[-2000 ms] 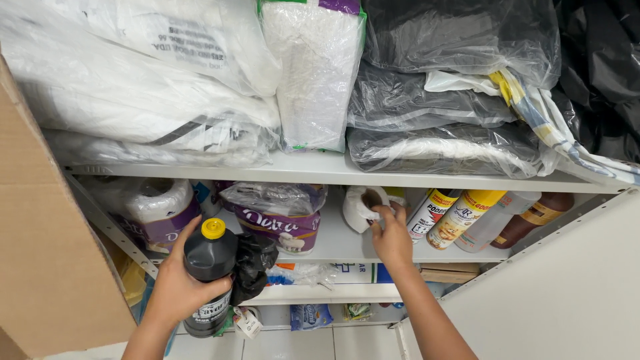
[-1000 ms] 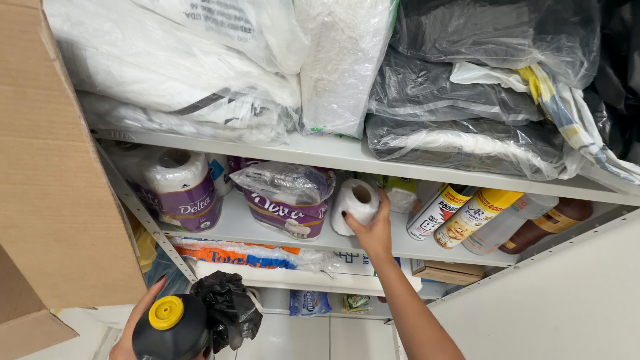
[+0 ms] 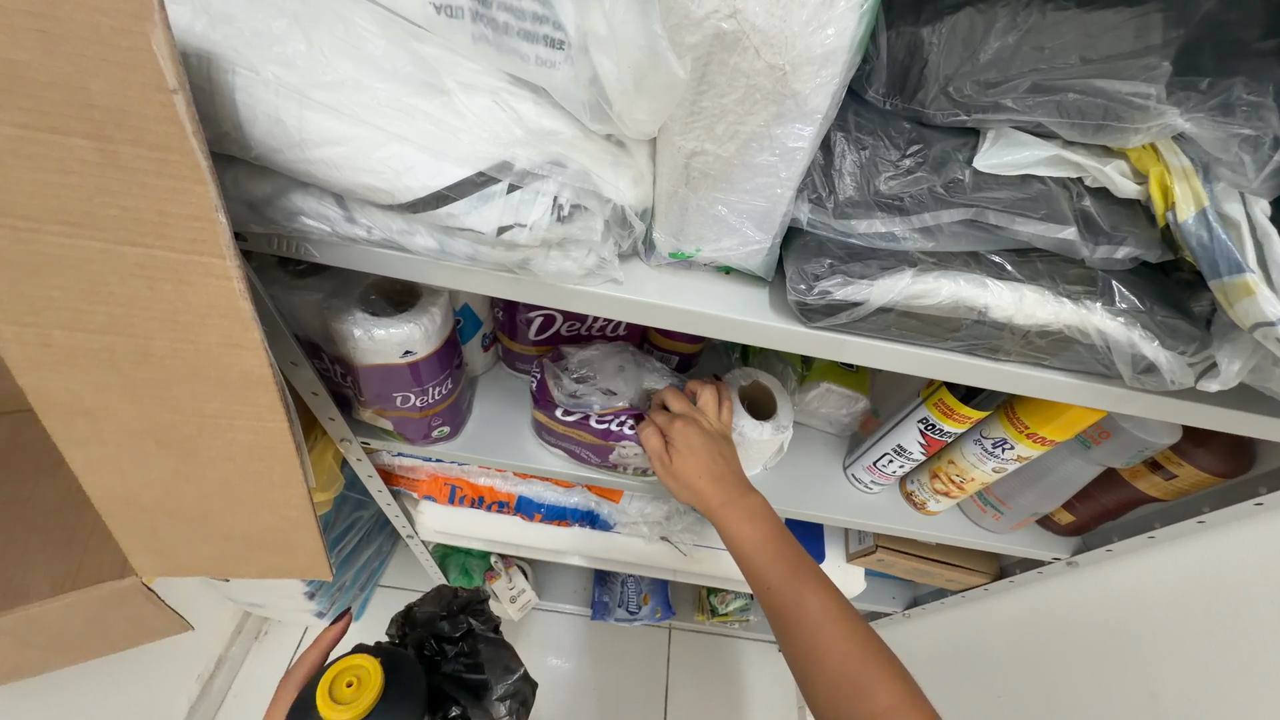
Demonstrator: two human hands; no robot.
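Note:
My left hand [image 3: 308,668] grips a black bottle with a yellow cap [image 3: 350,686] at the bottom left, mostly cut off by the frame edge. A crumpled black plastic bag [image 3: 462,655] is beside the bottle. On the middle shelf, my right hand [image 3: 692,440] touches the right end of a purple plastic-wrapped Delta toilet paper pack [image 3: 590,430]; its fingertips are partly hidden, so a grip cannot be told. Just right of the hand stands a loose white paper roll [image 3: 762,415]. Another wrapped Delta pack [image 3: 405,370] stands further left.
Spray cans [image 3: 915,437] and bottles lean at the shelf's right. Wrapped white bags [image 3: 420,120] and dark bags [image 3: 980,200] fill the shelf above. A cardboard box [image 3: 130,280] stands at the left. A lower shelf holds an orange-and-blue package [image 3: 510,500] and a small carton [image 3: 920,560].
My right hand has moved left from the loose paper roll to the Delta pack, letting the roll go. The bottle in my left hand sits lower in view than two seconds ago.

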